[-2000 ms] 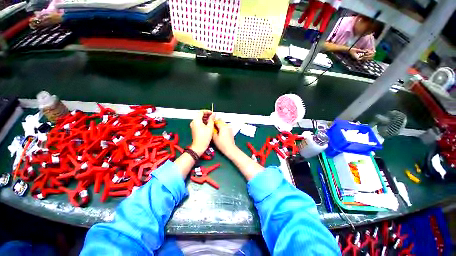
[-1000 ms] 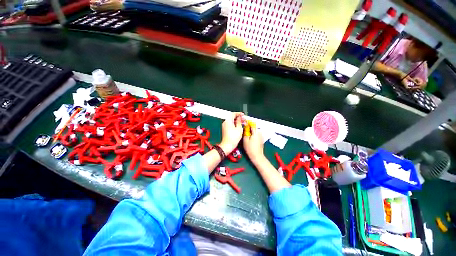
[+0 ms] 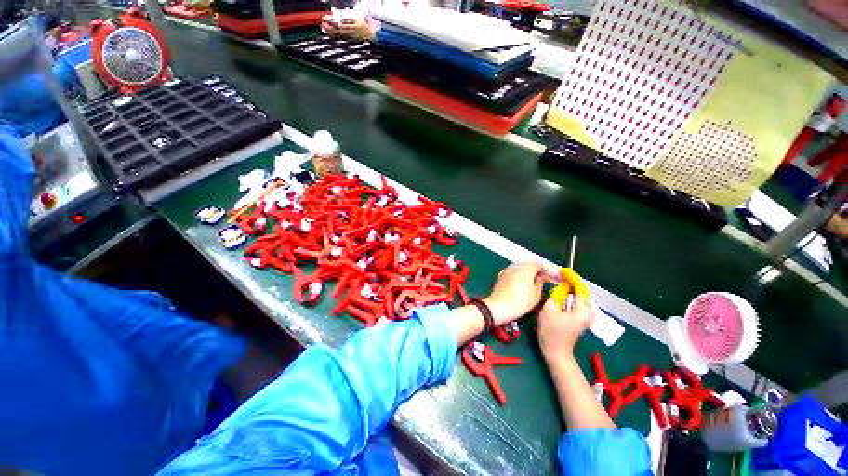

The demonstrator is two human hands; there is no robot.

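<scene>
My left hand (image 3: 517, 292) and my right hand (image 3: 563, 321) meet fingertip to fingertip above the green bench. Bright yellow finger cots (image 3: 569, 283) cover fingertips of my right hand. A thin pale stick (image 3: 574, 249) points up from the right fingertips. My left fingertips pinch something small and pale, mostly hidden, too small to name. A large pile of red spring clamps (image 3: 353, 246) lies left of my hands. One red clamp (image 3: 490, 368) lies apart below my hands.
More red clamps (image 3: 658, 394) lie at right, near a pink-white fan (image 3: 716, 331), a dispenser bottle (image 3: 739, 428) and a blue bin (image 3: 807, 441). A small bottle (image 3: 325, 155) stands behind the pile. A black compartment tray (image 3: 172, 130) is at far left. A person's blue sleeve (image 3: 93, 363) is at left.
The view has swung left, bringing in the black tray, a red fan and another person's blue clothing. My hands stay close together; the stick now stands out clearly above the right fingertips.
</scene>
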